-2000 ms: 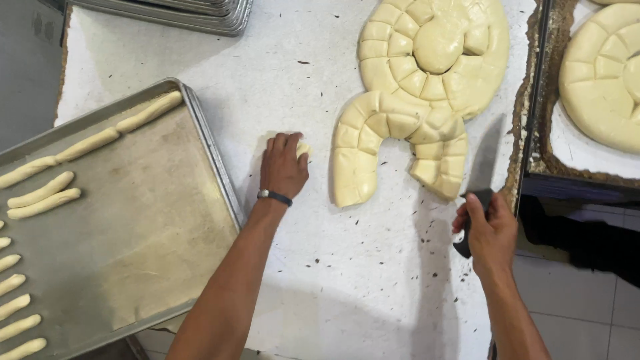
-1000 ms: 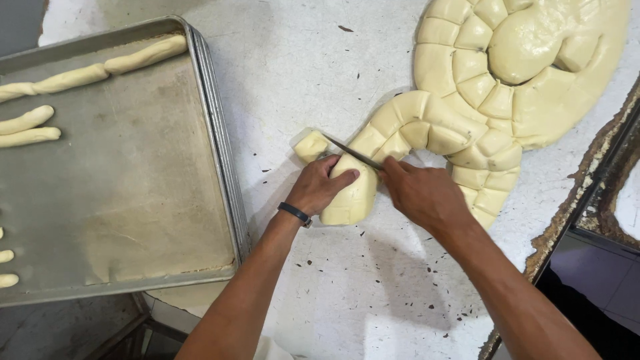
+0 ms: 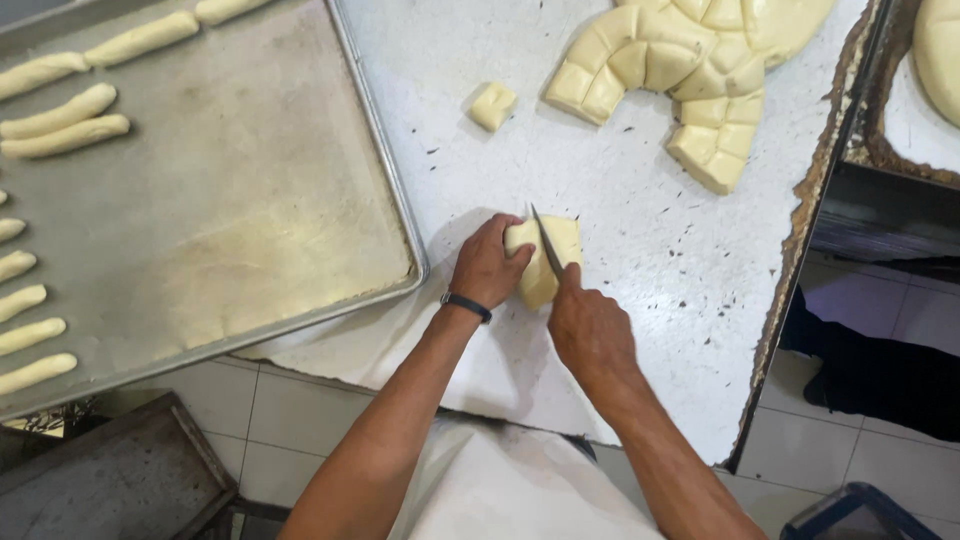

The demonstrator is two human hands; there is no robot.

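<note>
My left hand grips the left side of a cut piece of pale dough near the table's front edge. In my right hand is a knife, its blade lying over that piece just right of my left thumb. A small dough chunk rests alone on the white tabletop, farther back. The large scored dough mass lies at the back right, its two cut ends toward me.
A metal baking tray with dough strips covers the left of the table. More dough sits on another surface at right. A person's dark-clothed leg shows beyond the right edge. A blue-rimmed container stands on the floor.
The held dough piece is now separate from the large mass and nearer me, with both hands and the knife at it. The small chunk lies apart from my left hand. The view has shifted.
</note>
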